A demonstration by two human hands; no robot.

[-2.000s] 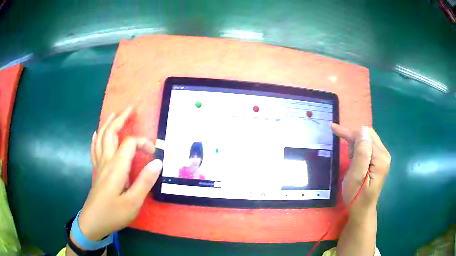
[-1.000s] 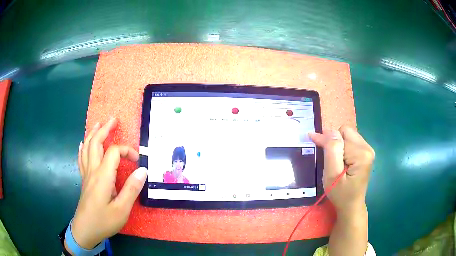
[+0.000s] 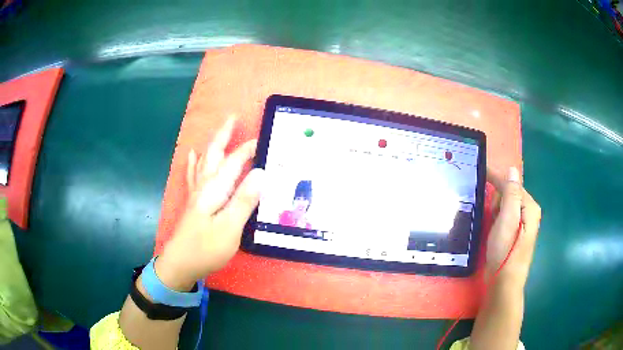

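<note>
A black-framed tablet (image 3: 362, 205) lies slightly tilted on an orange-red foam pad (image 3: 328, 294). Its lit screen shows a green dot, red dots, a portrait and a dark preview box. My left hand (image 3: 215, 205) is at the tablet's left edge, thumb and index finger touching it, other fingers spread. My right hand (image 3: 512, 229) is at the right edge, fingertips partly hidden beside the frame. A thin red cable (image 3: 507, 263) runs from the right hand's fingers down past the wrist; its end is hidden.
The pad lies on a shiny green surface (image 3: 102, 157). At the left is another orange-red pad (image 3: 42, 137) with part of a dark tablet (image 3: 8, 137). A person's yellow-green sleeve (image 3: 14, 287) is at the lower left. My left wrist has a blue strap (image 3: 164, 290) with a cord, and a black band.
The tablet and pad appear further right and more tilted in view. My left fingers have moved up the left edge. My right fingertip has gone from over the screen to the right edge.
</note>
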